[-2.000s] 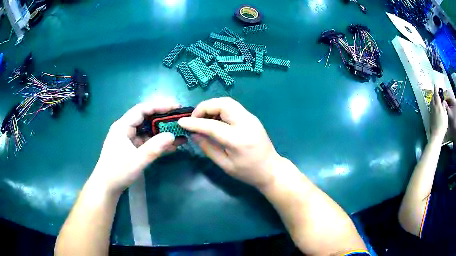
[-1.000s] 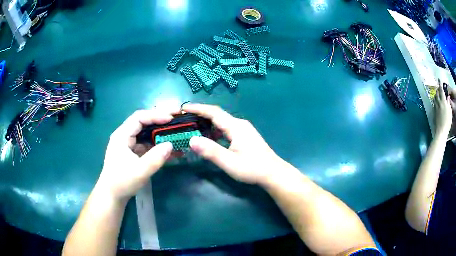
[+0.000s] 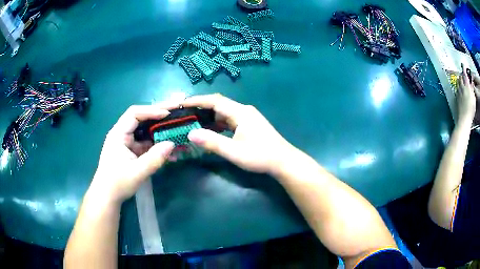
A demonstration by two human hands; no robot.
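Note:
A black connector housing (image 3: pixel 206 114) with an orange-red seal ring (image 3: pixel 172 122) is held between my two hands above the mat. A green perforated retainer (image 3: pixel 178 133) lies on its face, below the upper edge of the ring; how deep it sits I cannot tell. My left hand (image 3: pixel 138 147) grips the left end, thumb on the retainer's lower left. My right hand (image 3: pixel 239 134) grips the right end, thumb on the retainer's right part. The fingers hide the housing's ends and back.
Loose green retainers (image 3: pixel 221 50) lie in a pile beyond my hands, a tape roll (image 3: pixel 251 4) behind them. Wired connectors lie at left (image 3: pixel 47 102) and right (image 3: pixel 373 39). A pale strip (image 3: pixel 149 220) lies near me. Another person's arm (image 3: pixel 453 157) reaches a white board (image 3: pixel 439 58) at right.
My right fingertips have left the retainer's upper right, and that hand now grips the housing's right end with its thumb on the retainer. Lately the view has shifted, with little change in the grip.

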